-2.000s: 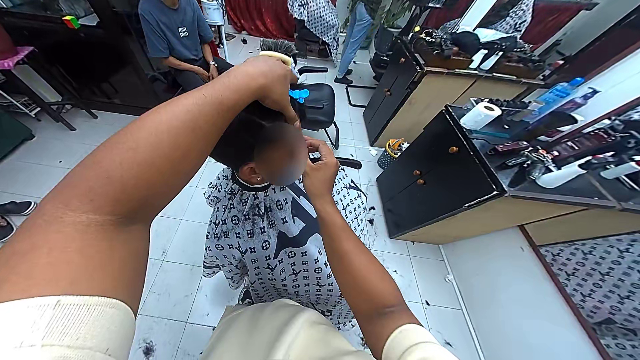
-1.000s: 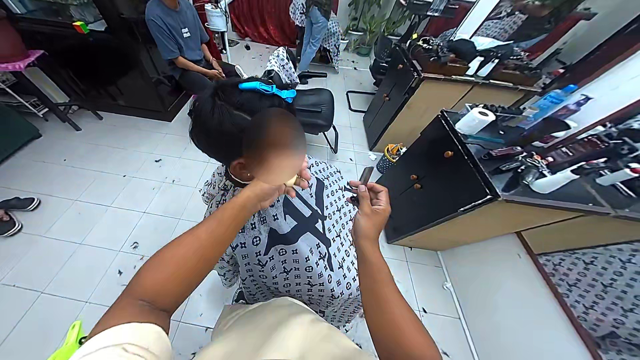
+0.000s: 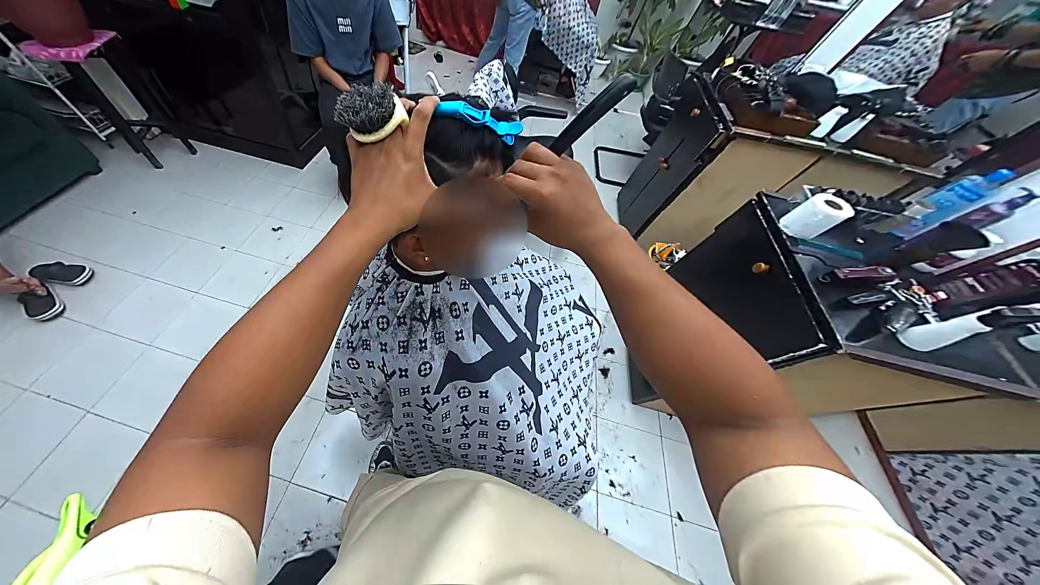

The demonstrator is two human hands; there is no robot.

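A seated person wears a white patterned barber cape (image 3: 487, 382). Blue hair clips (image 3: 479, 118) hold the dark hair (image 3: 455, 154) on top of the head. My left hand (image 3: 390, 175) rests against the side of the head and grips a neck duster brush (image 3: 370, 114), its grey bristles pointing up. At the forehead, the fingertips of my right hand (image 3: 561, 195) touch the hairline. A straight razor with a black handle (image 3: 597, 110) is in my right hand, the handle sticking up past the fingers; its blade is hidden.
To the right stand a black cabinet (image 3: 739, 284) and a counter with a paper towel roll (image 3: 816, 215), bottles (image 3: 963, 195) and hair tools. A seated person in a blue shirt (image 3: 345, 36) is behind the client. Cut hair lies on the tiled floor (image 3: 162, 284).
My left hand, with the brush, has moved up from the lower face to the side of the head. My right hand has come from beside the client to the forehead.
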